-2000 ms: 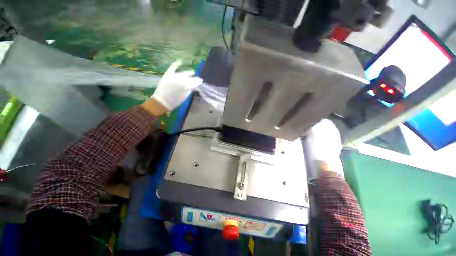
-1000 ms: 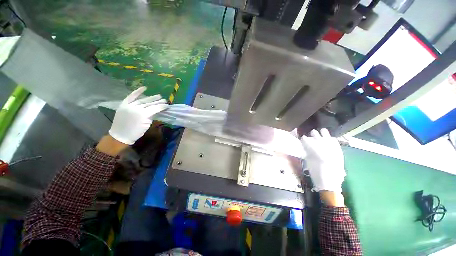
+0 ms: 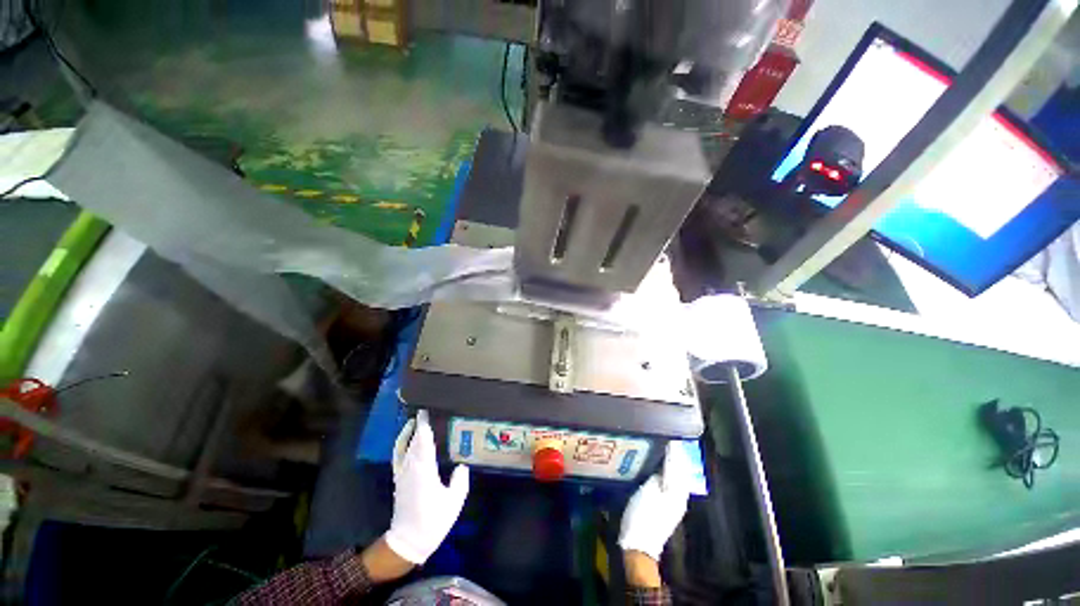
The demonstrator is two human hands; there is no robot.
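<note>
The grey metal horn (image 3: 610, 213) is down over the nest area on the silver base plate (image 3: 474, 343). Translucent film (image 3: 355, 266) runs from the left under the horn to the white roll (image 3: 725, 337) on the right. No adapter shows under the horn. My white-gloved left hand (image 3: 424, 491) is at the base's front left corner, thumb apart from the fingers, holding nothing. My white-gloved right hand (image 3: 659, 507) is at the front right corner; its fingertips are partly hidden at the base edge. The red-orange emergency stop (image 3: 548, 463) sits between them on the control panel (image 3: 598, 452).
A green conveyor (image 3: 876, 438) at right carries a coiled black corded adapter (image 3: 1021, 443). A scanner with red lights (image 3: 831, 161) stands before a monitor (image 3: 870, 113). A metal rod (image 3: 758, 497) extends from the roll. An orange-red item (image 3: 26, 405) is at far left.
Both hands have left the film and roll and moved down to the base's front corners. The horn appears lower against the film. The film covers the nest where the black adapter showed earlier.
</note>
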